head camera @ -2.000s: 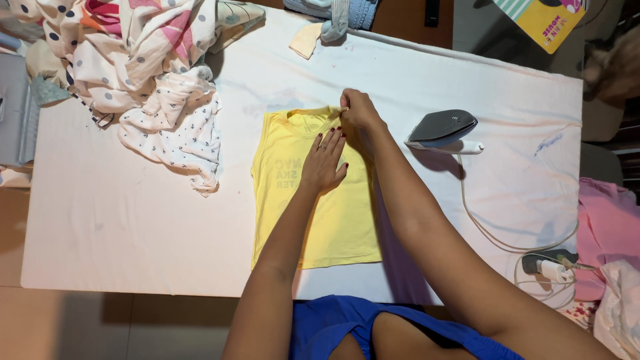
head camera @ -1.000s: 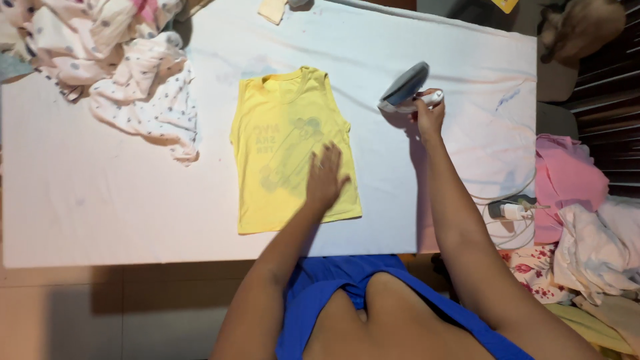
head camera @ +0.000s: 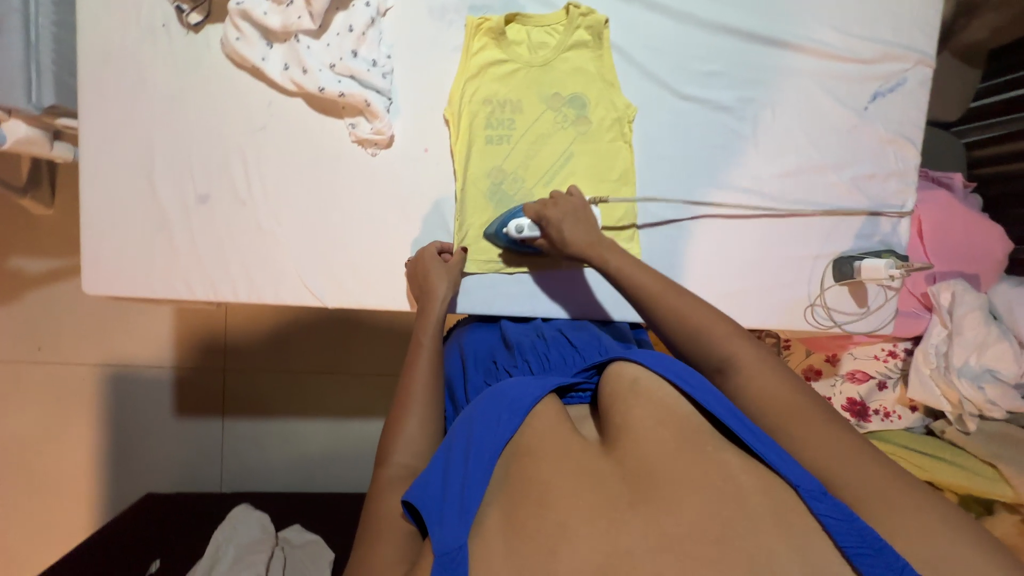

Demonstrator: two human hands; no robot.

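Note:
A yellow sleeveless shirt (head camera: 544, 152) with a faded print lies flat on the white cloth-covered table (head camera: 264, 216), its neck away from me. My right hand (head camera: 566, 226) grips the handle of a blue and white clothes iron (head camera: 512, 230), which is over the lower part of the shirt with its tip pointing left. The iron's cord (head camera: 744, 208) runs off to the right. My left hand (head camera: 436, 272) is at the shirt's lower left corner, fingers bent against the edge; the hem corner seems pinched between thumb and fingers.
A crumpled white cloth with small dark prints (head camera: 320, 60) lies at the upper left. On the right edge of the table sit a white plug and coiled cable (head camera: 876, 270). Pink cloth (head camera: 952, 232) and other crumpled fabrics (head camera: 972, 352) are heaped beyond that edge.
Two seconds ago both hands were at the shirt's upper part; my right hand then took hold of the iron and has brought it left onto the shirt. My left hand has moved to the lower left corner.

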